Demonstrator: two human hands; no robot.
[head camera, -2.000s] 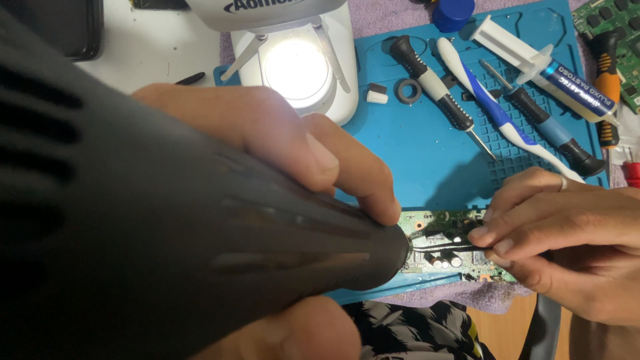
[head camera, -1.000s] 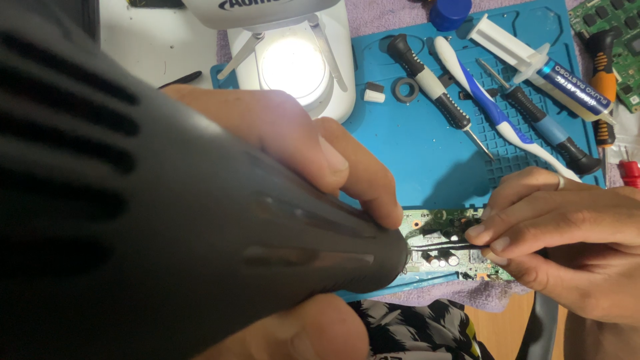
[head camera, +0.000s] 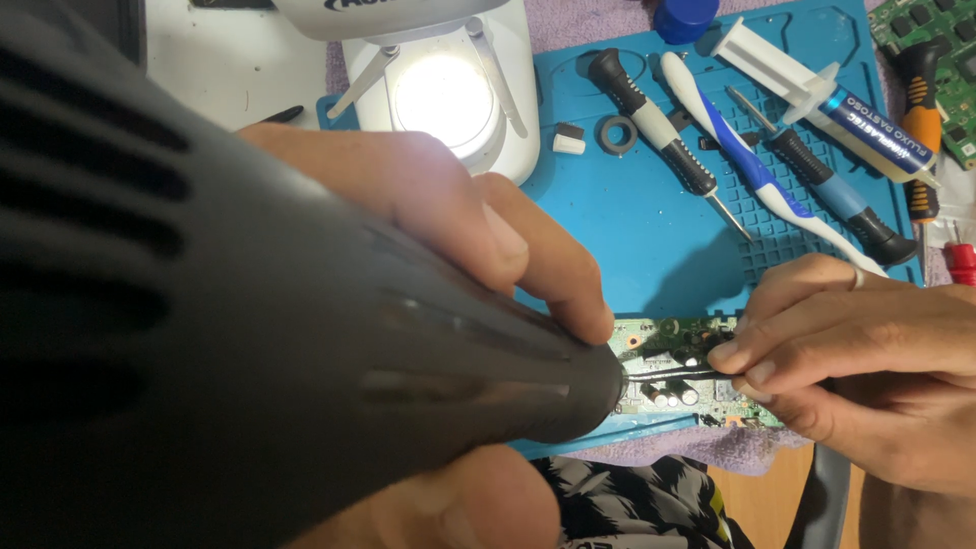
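Note:
My left hand (head camera: 457, 206) grips a large black tapered device with vent slots (head camera: 305, 305), fingers over its far side and thumb on its near side. Its narrow end is above the left part of a green circuit board (head camera: 720, 390) and hides some of it. My right hand (head camera: 846, 358), at the board's right end, pinches thin black tweezers (head camera: 679, 374). They lie nearly level above the board's parts, pointing left to the device's end, and their tips are hard to make out. Small cylindrical capacitors (head camera: 671, 396) stand just below the tweezers.
On the blue mat (head camera: 648, 252) lie a screwdriver (head camera: 663, 137), a blue and white brush-like handle (head camera: 751, 164), a second screwdriver (head camera: 831, 191), a flux syringe (head camera: 839, 107) and a dark ring (head camera: 617, 136). A lit white lamp (head camera: 442, 99) stands behind my left hand. Another board (head camera: 945, 69) is top right.

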